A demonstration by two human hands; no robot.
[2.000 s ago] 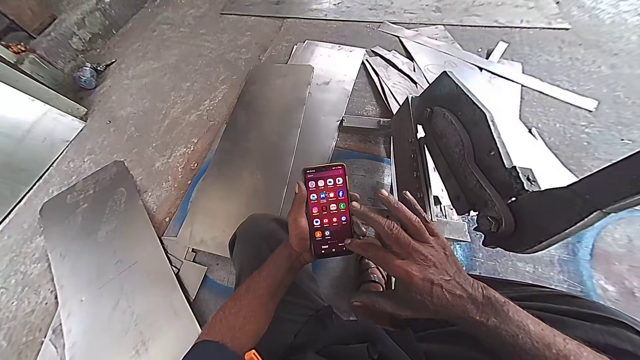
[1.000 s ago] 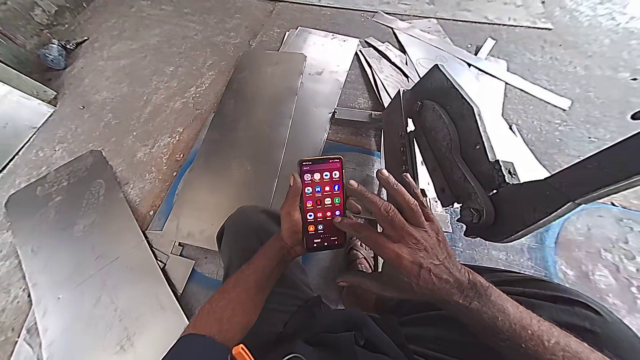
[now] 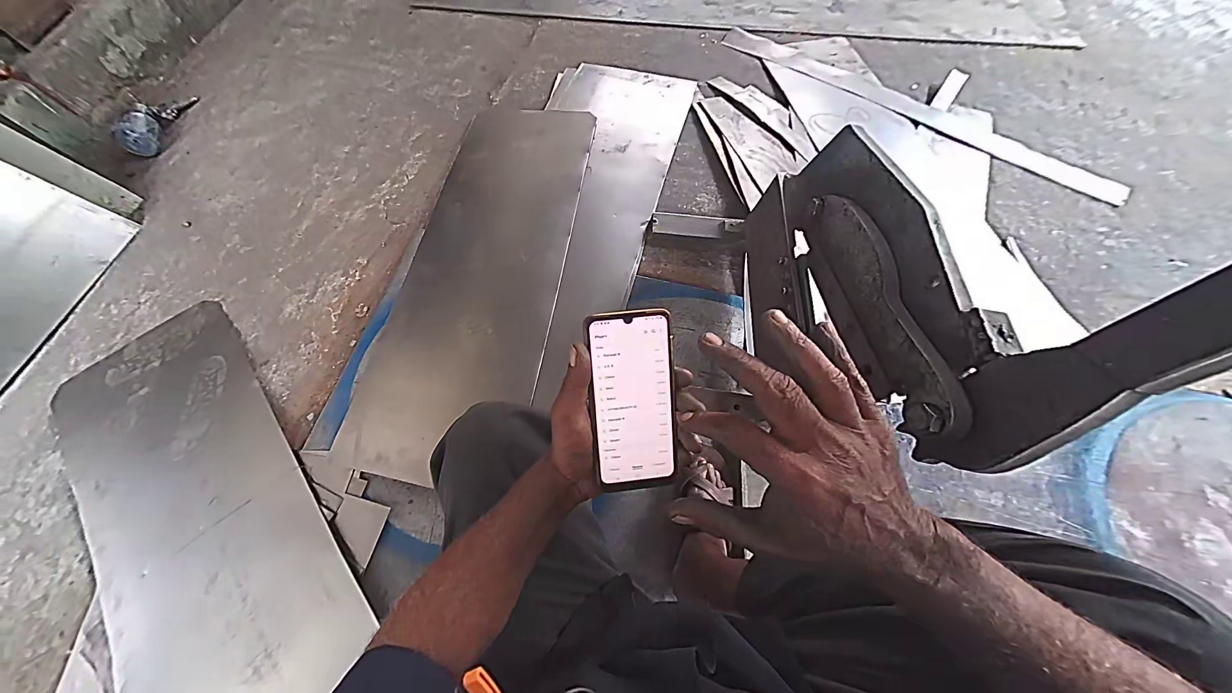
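Observation:
A smartphone (image 3: 631,399) with a lit white screen, showing a list, is held upright in my left hand (image 3: 575,423) above my lap. The fingertips of that hand wrap round the phone's right edge. My right hand (image 3: 808,443) hovers just right of the phone with its fingers spread and nothing in them. Behind the phone lie long flat metal sheets (image 3: 491,260), one overlapping another. To the right of my right hand stands a dark metal lever shear (image 3: 866,279) with a long handle.
Another metal sheet (image 3: 202,500) lies at the left, near small metal offcuts (image 3: 361,529). Metal strips (image 3: 1020,149) and scrap pieces are piled behind the shear. A bluish object (image 3: 140,132) sits on the concrete floor (image 3: 318,144) at the upper left. My bare foot is partly hidden below my hands.
The phone's screen has changed from a dark page of app icons to a white list. My right hand's fingers, earlier over the phone's lower right edge, are now beside it.

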